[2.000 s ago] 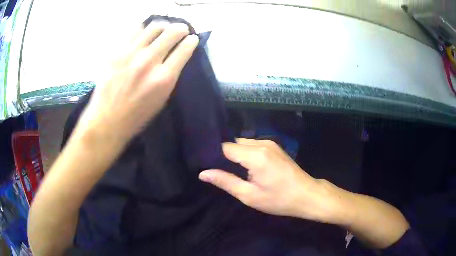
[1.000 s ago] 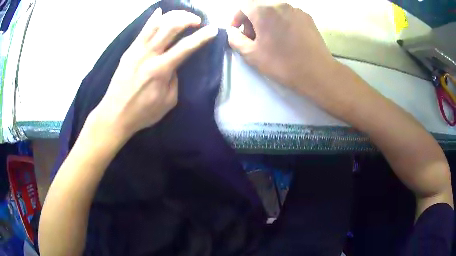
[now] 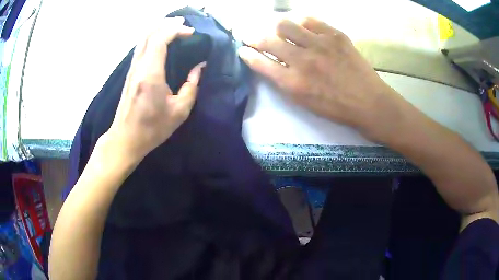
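A dark navy-black cloth lies over the white tabletop and hangs over its front edge toward my lap. My left hand rests on the cloth near its upper end, thumb and fingers spread apart; whether it pinches any cloth is not clear. My right hand is at the cloth's upper right edge, palm down, its fingertips close to or touching the edge. Glare washes out the spot around the right fingertips, so a grip cannot be made out.
The white tabletop has a green, ruler-marked front edge. Scissors with red and yellow handles lie at the far right beside a grey-beige object. A yellow patch is at upper right. A red slotted basket stands at lower left.
My right hand has come up from below the table edge to the cloth's upper edge. The cloth now spreads wider on the table. My left hand's thumb and fingers have parted since a second ago.
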